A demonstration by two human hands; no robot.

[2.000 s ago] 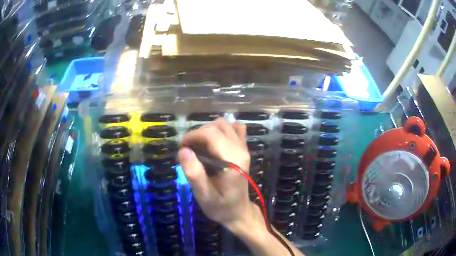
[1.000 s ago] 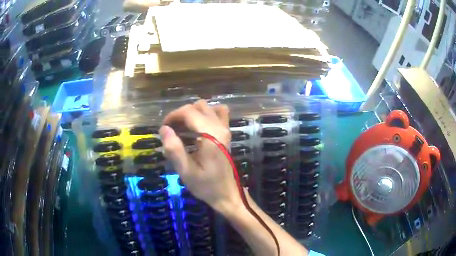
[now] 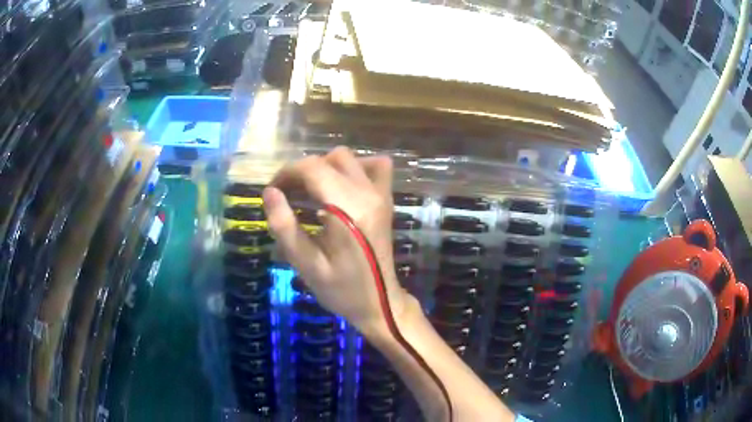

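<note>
My right hand (image 3: pixel 338 239) reaches in from the lower right over a large clear tray (image 3: pixel 606 272). Its fingers are closed around a test probe, mostly hidden by the hand, near the top of the second column. A red and black test lead (image 3: pixel 381 288) runs from the fingers over the wrist. The tray holds columns of rounded black components (image 3: pixel 462 247). A blue-lit meter screen (image 3: pixel 284 284) and a yellow label show through at the left. The probe tip's contact cannot be seen. My left hand is not in view.
Cardboard sheets (image 3: pixel 478 49) are piled behind the tray. A blue bin (image 3: pixel 190 124) stands behind left and another blue edge shows behind right. Stacked filled trays (image 3: pixel 74 247) stand left. A red animal-shaped fan (image 3: pixel 672 309) with a white cord stands right.
The view has swung left, so the tray, bins and fan sit further right in the picture. Relative to the tray, my right hand has moved left and toward its back edge.
</note>
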